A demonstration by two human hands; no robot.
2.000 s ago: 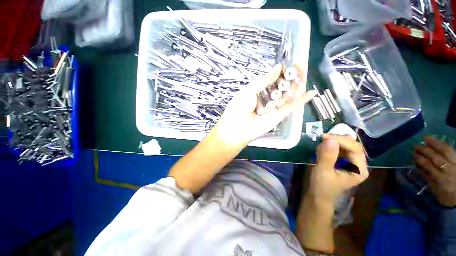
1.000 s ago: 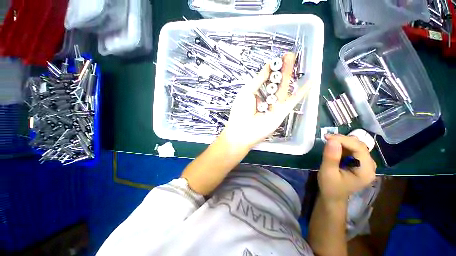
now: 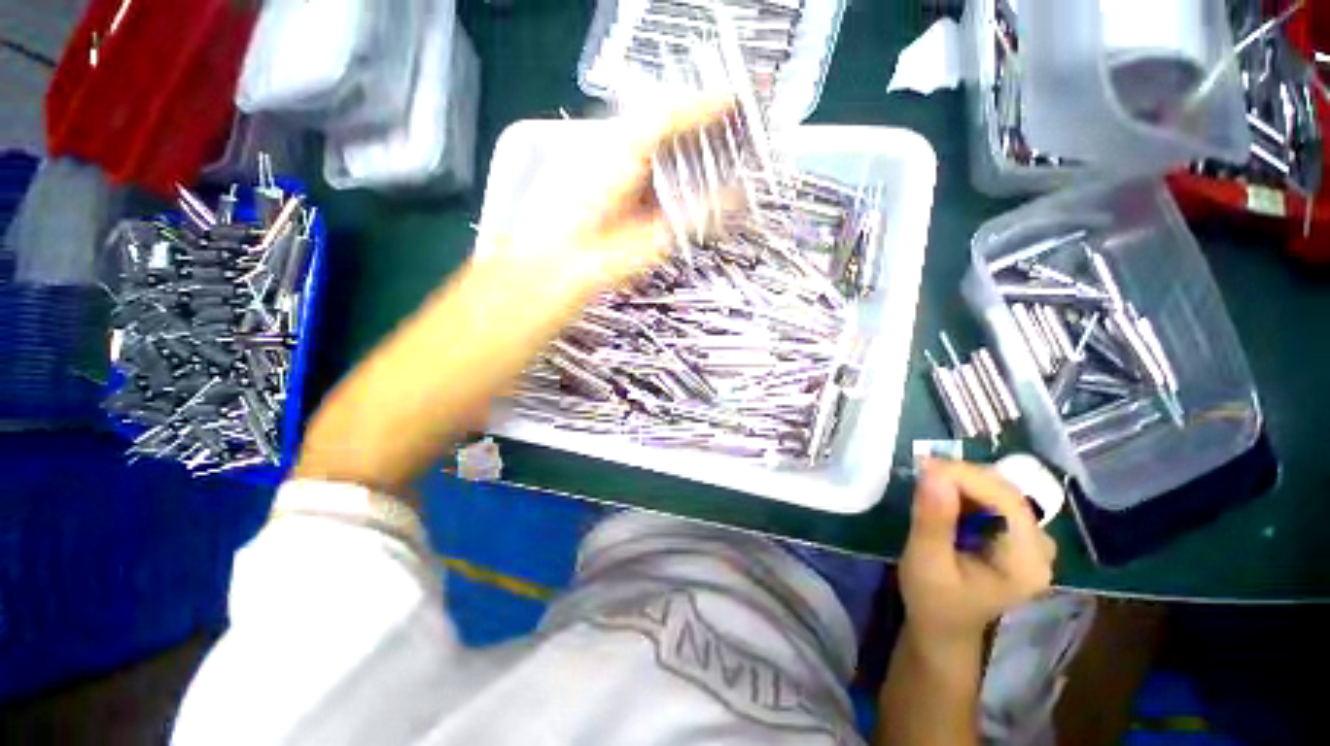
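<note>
My left hand (image 3: 642,197) is blurred and holds several silver metal shafts (image 3: 700,168) side by side, above the far side of the large white tub (image 3: 912,313). The tub is heaped with loose shafts (image 3: 686,343). The held shafts point away from me, towards the rear parts box (image 3: 829,59). My right hand (image 3: 970,561) is closed around a short dark blue stick, likely a marker pen (image 3: 982,531), at the bench's front edge, right of the tub.
A tilted clear box (image 3: 1189,394) with shafts stands right, over a dark flat thing (image 3: 1167,510). Beside it lie a small row of shafts (image 3: 973,394) and a round white item (image 3: 1033,488). A blue bin (image 3: 309,321) is left; red bins (image 3: 146,110) and clear boxes (image 3: 394,124) stand behind.
My left hand has moved forward and left, from the tub's right part to its far side, with the shafts turned from end-on to lengthwise. My right hand stays near the bench edge with the pen.
</note>
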